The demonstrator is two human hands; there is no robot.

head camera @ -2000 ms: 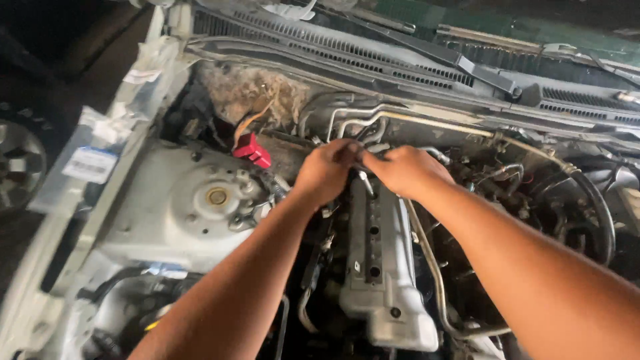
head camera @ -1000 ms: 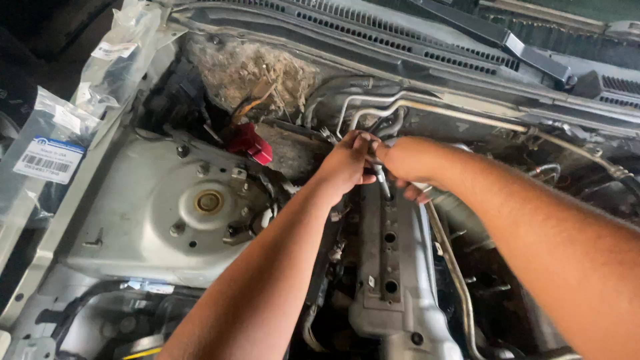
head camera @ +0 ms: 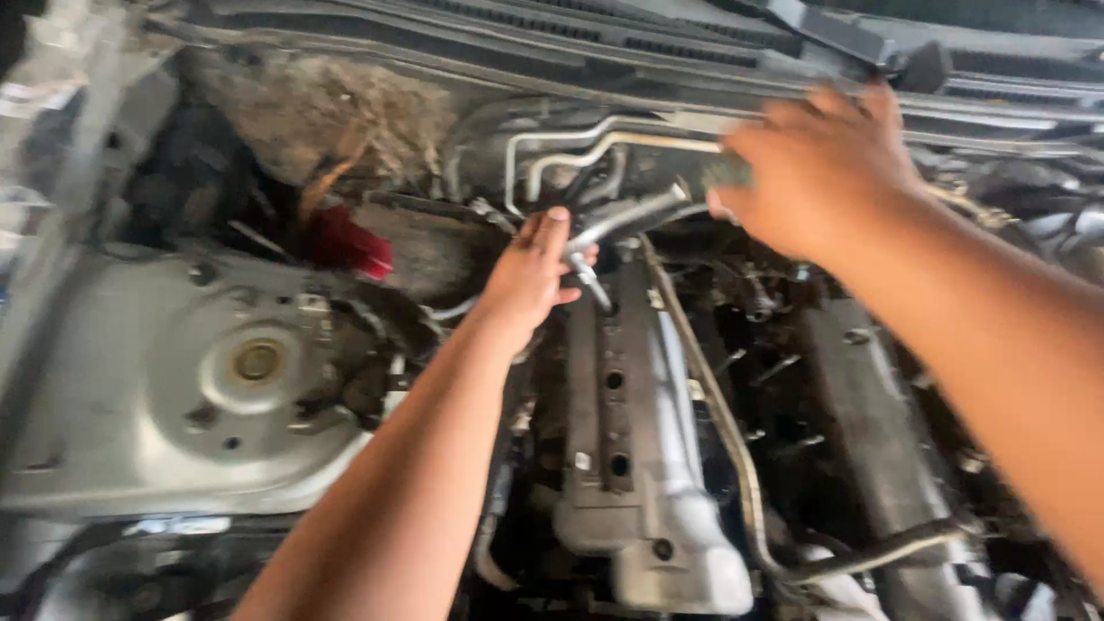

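Observation:
A metal ratchet-type wrench (head camera: pixel 634 214) lies at an angle over the back of the engine's valve cover (head camera: pixel 634 509). From its head a bright extension (head camera: pixel 592 283) slants down into the rearmost visible round hole in the cover. My left hand (head camera: pixel 526 280) is around the head end, thumb up and fingertips showing on the far side of the tool. My right hand (head camera: pixel 815 168) is raised to the right, blurred, its fingers curled near a dark greenish piece (head camera: pixel 729 171) beyond the handle's end. Whether it grips the handle cannot be made out.
The strut tower (head camera: pixel 257 362) is at left, with a red plastic part (head camera: pixel 345 241) behind it. Metal pipes (head camera: pixel 604 147) run along the firewall, and another pipe (head camera: pixel 720 405) passes beside the valve cover. A second engine cover (head camera: pixel 880 431) lies under my right forearm.
Both hands were close together over the tool; my right hand has moved away to the right and up, exposing the wrench handle. My left hand has stayed at the tool.

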